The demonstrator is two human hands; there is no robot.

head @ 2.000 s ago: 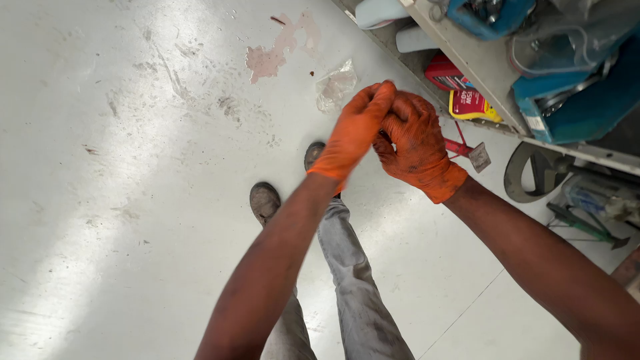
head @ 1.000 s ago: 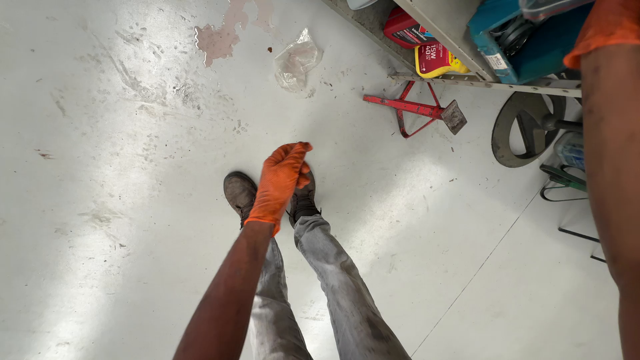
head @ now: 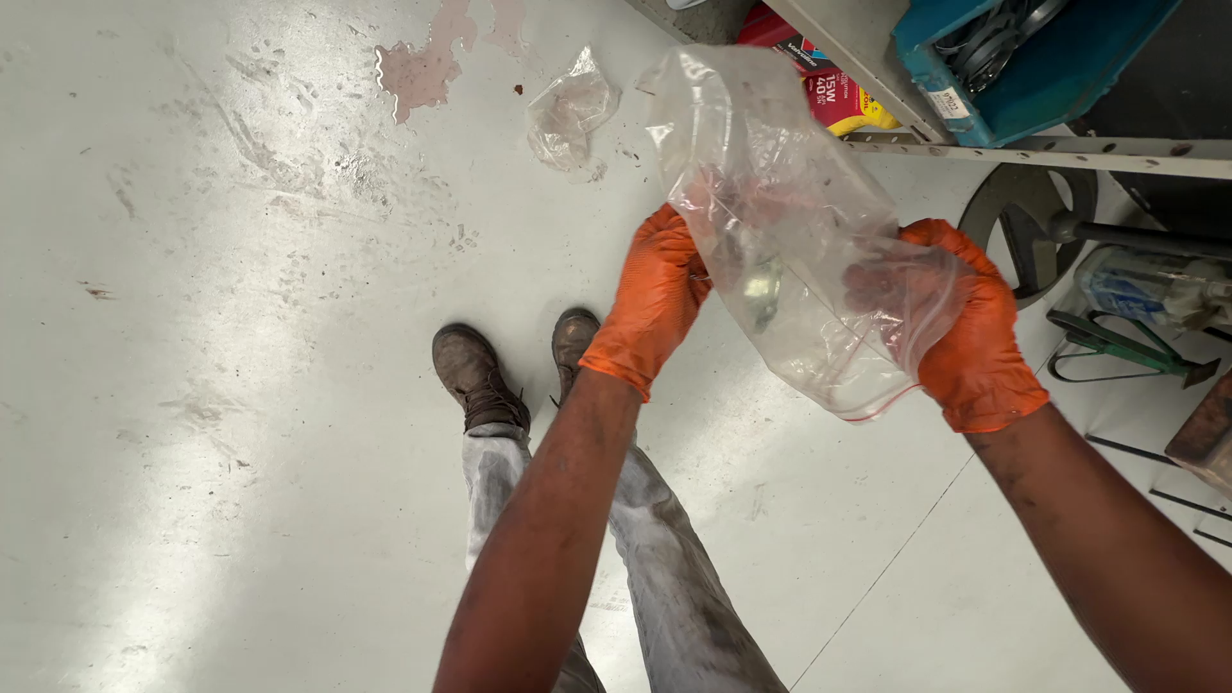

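Note:
A large clear plastic zip bag (head: 780, 183) hangs between my two orange-gloved hands in the head view. My left hand (head: 664, 279) pinches something at the bag's left edge; its fingertips are partly hidden. At the bag's mouth, near the red zip line, my right hand (head: 953, 318) grips the plastic, with its fingers showing blurred through the film. A small shiny greenish-silver item (head: 762, 289) shows in or behind the bag; which of these I cannot tell.
On the floor lie a crumpled clear plastic bag (head: 573, 111) and a pinkish liquid spill (head: 419, 77). The upper right has a metal shelf (head: 1039, 146) with a blue bin (head: 948, 77) and a red Valvoline oil container (head: 833, 96). Below it stand a round metal base (head: 977, 207) and a green metal stand (head: 1116, 351).
My right hand has come back from the blue bins at the upper right, now with a clear bag. My left hand has moved up and right to the bag, which hides the red stand's place.

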